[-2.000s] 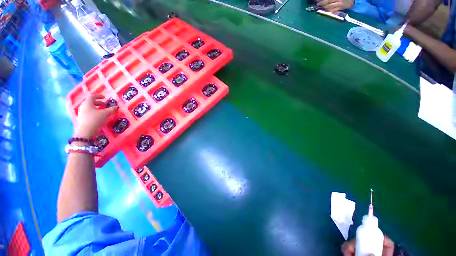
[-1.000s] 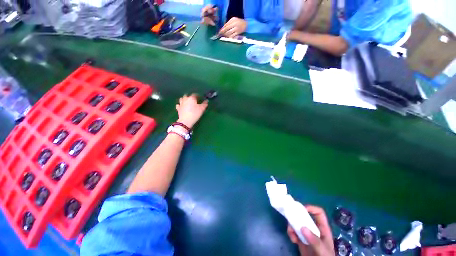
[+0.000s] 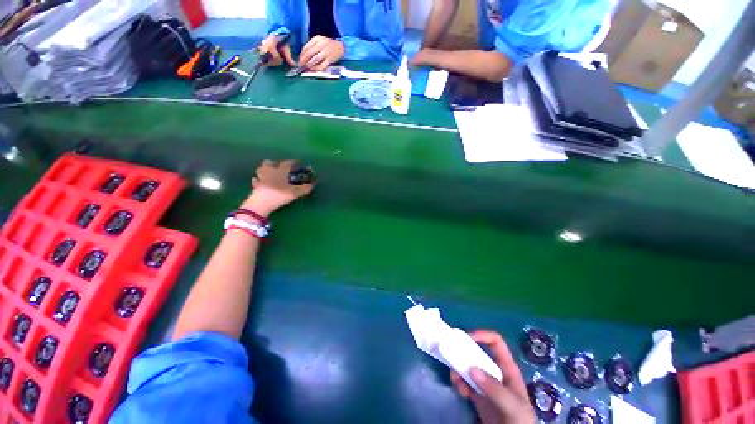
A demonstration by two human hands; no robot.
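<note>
My left hand [image 3: 277,184] reaches out over the green bench, with its fingers at a round black part [image 3: 301,175]. The part shows at the fingertips and seems to be held. My right hand [image 3: 494,381] at the lower middle holds a white glue bottle [image 3: 472,358], tilted with its nozzle up to the left. White wiping paper [image 3: 426,325] is around the nozzle, and the thin needle [image 3: 412,302] sticks out past it. Several round black parts [image 3: 580,370] lie on clear film to the right of my right hand.
Stacked red trays [image 3: 116,281] with black parts stand at left. Another red tray [image 3: 718,387], a crumpled tissue [image 3: 658,356] and a grey bar [image 3: 730,334] are at lower right. Across the bench are people's hands [image 3: 320,53], a yellow-labelled bottle [image 3: 400,89] and black flat pieces [image 3: 579,98].
My left hand moved from the red tray to the lone black part on the bench and is now at it. My right hand lifted the bottle and tilted it, with the paper now at its nozzle.
</note>
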